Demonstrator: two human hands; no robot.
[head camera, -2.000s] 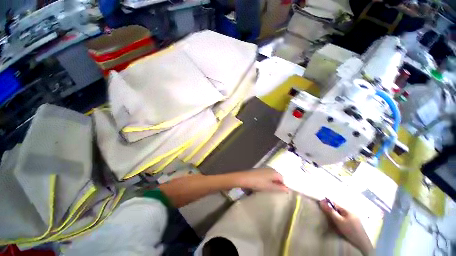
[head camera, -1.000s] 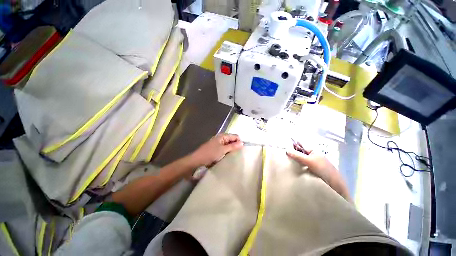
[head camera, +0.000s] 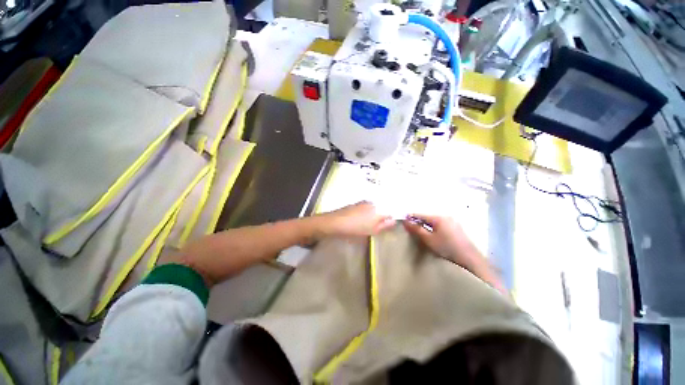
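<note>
A beige fabric workpiece (head camera: 428, 301), curled into an open tube, lies in front of me below the sewing machine head (head camera: 368, 105). A yellow binding strip (head camera: 373, 289) runs down its middle. My left hand (head camera: 359, 220) grips its top edge just left of the strip. My right hand (head camera: 442, 234) grips the same edge just right of it, with a small dark slim object (head camera: 418, 222) between the fingers. A tiny white spot shows between the fingertips; I cannot tell what it is. The edge lies in front of the needle area, not under it.
Stacked beige pieces (head camera: 113, 143) with yellow edges fill the left. A dark grey table extension (head camera: 274, 162) lies between them and the machine. A control screen (head camera: 589, 99) stands at the right, with a loose black cable below it. A slim dark item (head camera: 565, 289) lies on the right table.
My hands have moved closer together along the fabric edge, beside the yellow strip. The view has shifted, so the machine and screen sit further left than a second ago.
</note>
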